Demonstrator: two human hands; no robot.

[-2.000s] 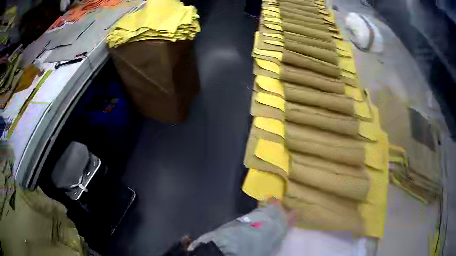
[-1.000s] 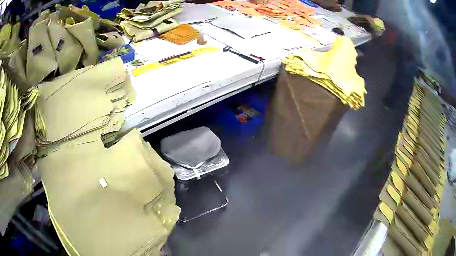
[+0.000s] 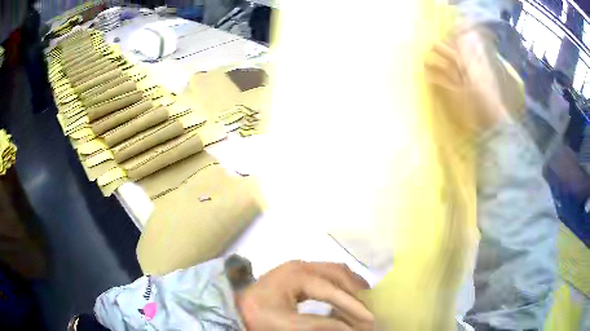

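A large yellow panel (image 3: 420,258) stands raised in front of me, blurred, its middle washed out to white. My right hand (image 3: 469,81) is blurred at upper right and grips the panel's upper right side. My left hand (image 3: 307,297) is at the bottom centre, fingers bent, with the fingertips pinched at the panel's lower left edge; the tips are partly hidden. An olive-tan panel (image 3: 194,226) lies on the table left of the raised panel, its near end curved over the table edge.
A long row of overlapping tan rolls with yellow edges (image 3: 139,129) runs away to the upper left. Behind it are a white bundle (image 3: 153,42) and a tan panel with a dark patch (image 3: 247,79). A yellow pile (image 3: 6,152) shows at the left rim. Yellow material (image 3: 572,265) is at lower right.
The view has swung from the aisle and stool to the table with the rolls. Both hands are now in view, with a raised yellow panel between them.
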